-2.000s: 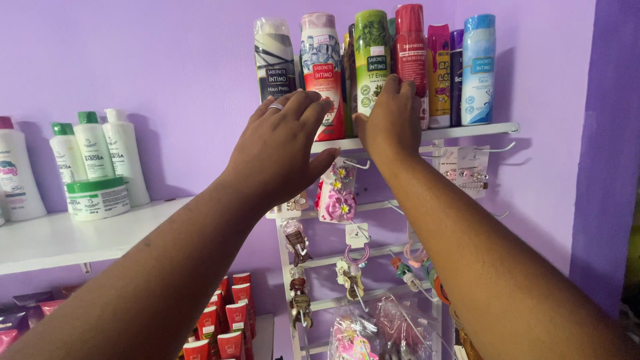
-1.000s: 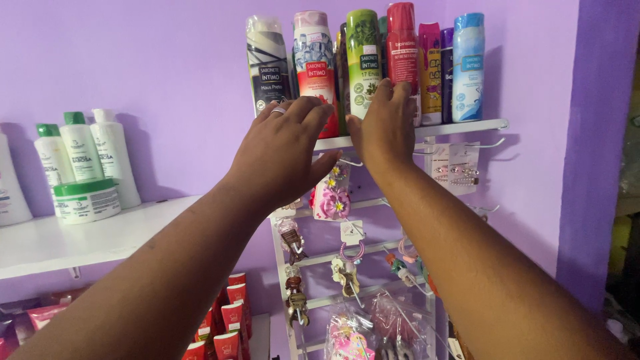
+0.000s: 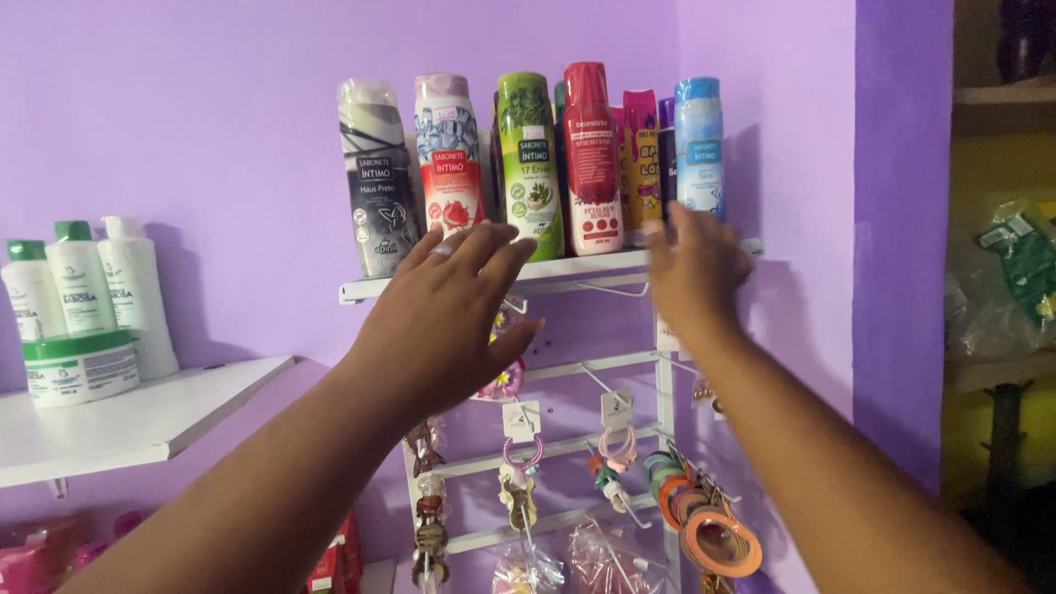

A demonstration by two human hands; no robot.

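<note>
A row of upright plastic bottles stands on a small white shelf [image 3: 577, 268]. From the left come a black-and-white bottle [image 3: 378, 190], a red-and-white one [image 3: 448, 157], a green one [image 3: 528, 157], a red one [image 3: 591, 148] and a blue one [image 3: 700, 157]. My left hand [image 3: 466, 305], with a ring on one finger, is spread in front of the red-and-white bottle; whether it touches is unclear. My right hand [image 3: 697, 264] is raised at the shelf's right end, before the base of the blue bottle; its fingertips are blurred, and contact cannot be told.
Below the shelf, a white wire rack [image 3: 553, 445] bears hair clips, hair ties and coiled bands [image 3: 722, 540] on hooks. At left, a white shelf [image 3: 214, 396] holds white bottles [image 3: 136, 289] and a green-lidded jar [image 3: 81, 367]. Shelving with bagged goods [image 3: 1019, 264] stands at far right.
My right hand has moved right, from the green bottle to the front of the blue one. The red bottle now stands nearer the shelf's front edge. My left hand remains near the red-and-white bottle.
</note>
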